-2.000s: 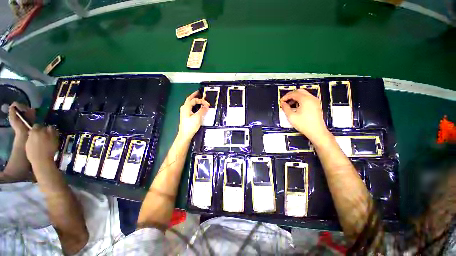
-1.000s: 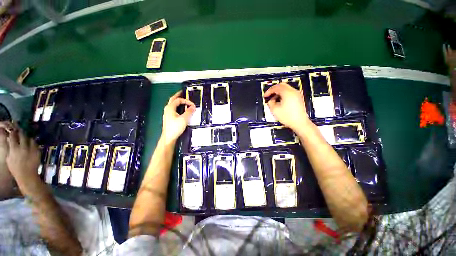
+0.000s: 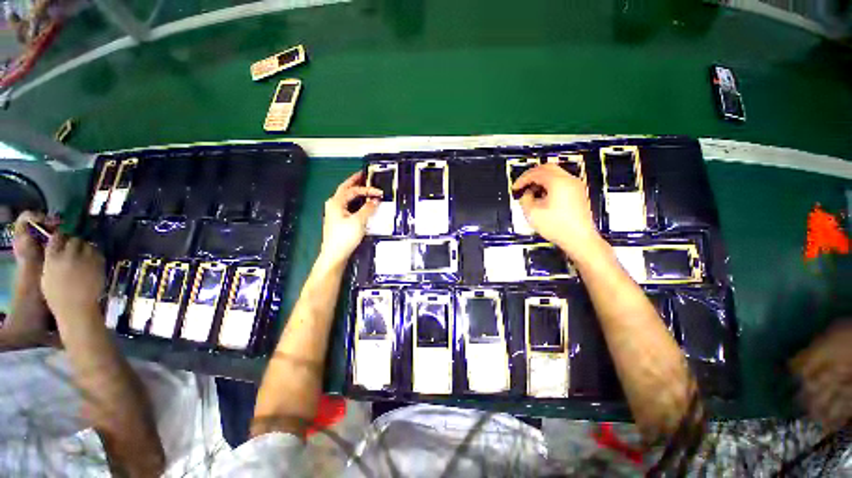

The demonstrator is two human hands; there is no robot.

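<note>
A black blister tray [image 3: 486,224] holds rows of phone front housings with gold edges, dark windows and white lower halves. My left hand [image 3: 347,219] is at the tray's upper left, with curled fingertips at the top-left housing [image 3: 382,198]. My right hand [image 3: 558,203] is over the top row, with thumb and index finger close together at another housing [image 3: 519,187] and partly covering it and the one beside it. Whether either hand pinches a small part is too small to tell. My right forearm crosses the tray and hides part of it.
At left, a neighbour's hands [image 3: 65,261] hold a thin stick beside a second black tray [image 3: 201,201]. Beyond a pale strip [image 3: 322,147], two gold phones [image 3: 282,105] and a dark phone [image 3: 728,93] lie on green. Orange parts [image 3: 826,231] and a blurred arm are at right.
The loose phones on the green surface have shifted left relative to the trays. The camera view has swung slightly. My hands stay at the same housings, with only slight finger movement.
</note>
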